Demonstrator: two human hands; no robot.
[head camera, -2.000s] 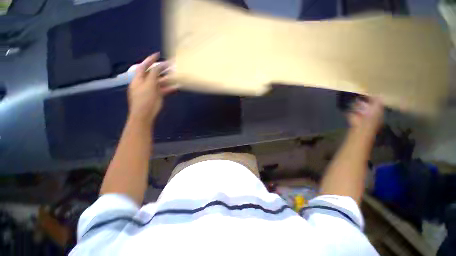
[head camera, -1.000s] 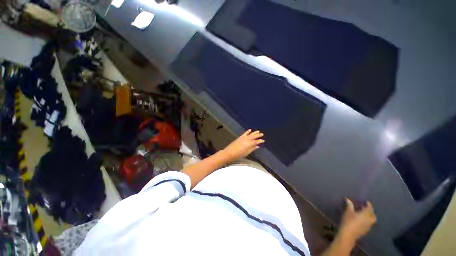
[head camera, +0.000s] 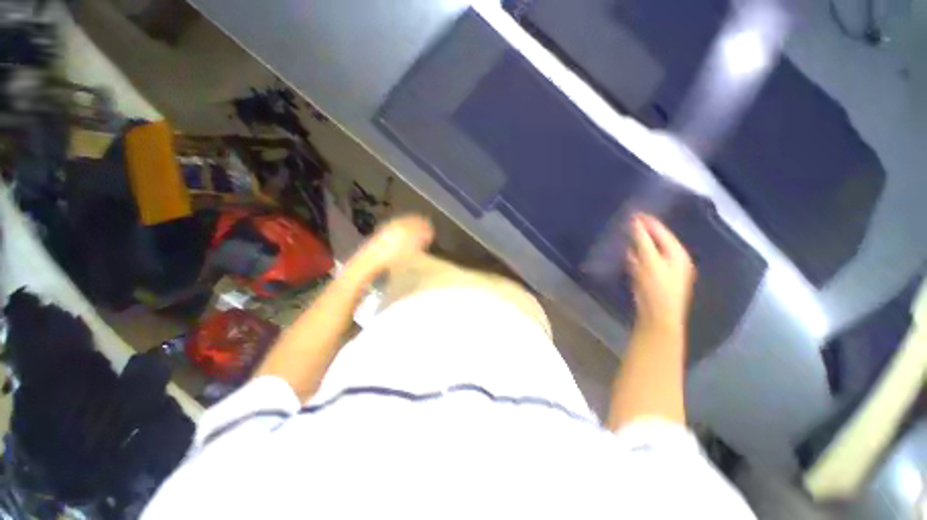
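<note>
My right hand (head camera: 663, 266) grips a clear ruler (head camera: 709, 102), a blurred see-through strip slanting up to the right across the dark fabric. Below it lies the near navy fabric panel (head camera: 569, 152), with greyer patches at its ends. The far navy panel (head camera: 803, 152) lies beyond a bright strip of table, partly behind the ruler. My left hand (head camera: 399, 242) is blurred, off the table's near edge in front of my body; its fingers cannot be made out.
The grey table (head camera: 335, 61) runs diagonally from upper left to lower right. Another dark piece (head camera: 874, 340) and a tan card (head camera: 876, 411) lie at the right. Below the table are red bags (head camera: 274, 249), an orange-brown piece (head camera: 158, 173) and dark scraps (head camera: 91, 391).
My right hand has moved up and left over the near panel with the clear ruler. My left hand has moved left, away from the near panel's edge. The view has shifted.
</note>
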